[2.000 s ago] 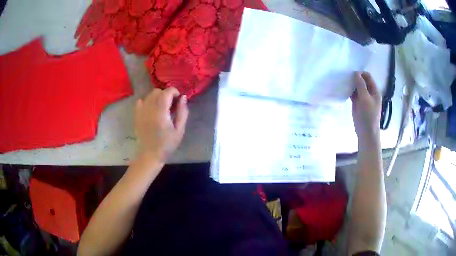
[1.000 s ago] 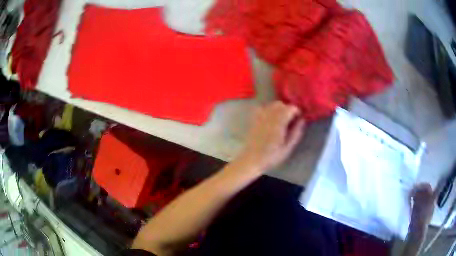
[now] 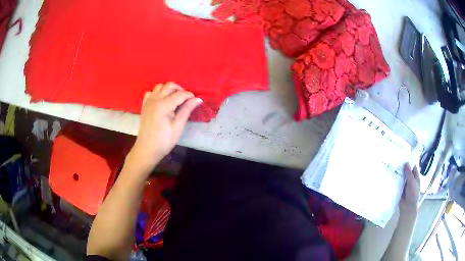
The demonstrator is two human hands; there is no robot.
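Note:
A bright red lining panel (image 3: 127,56) lies flat at the upper left of the table. My left hand (image 3: 168,114) pinches its lower edge, where a bit of darker patterned lace shows beneath the fingers. Floral red lace pieces (image 3: 331,66) lie folded to the right of the panel. A stack of white printed sheets (image 3: 364,160) hangs partly over the table's front edge at the right, under a clear hanger with a metal hook. My right hand (image 3: 409,188) holds the sheets' right edge.
The off-white table (image 3: 244,125) runs across the view. A flat dark rectangle (image 3: 411,38) and a dark iron (image 3: 433,71) lie at the right. A red stool (image 3: 79,171) stands below the table's front edge. Dark red fabric lies at the far upper left.
The view has swung left. My left hand has moved from beside the lace to the panel's lower edge and taken hold of it. The raised top sheet has come down on the stack.

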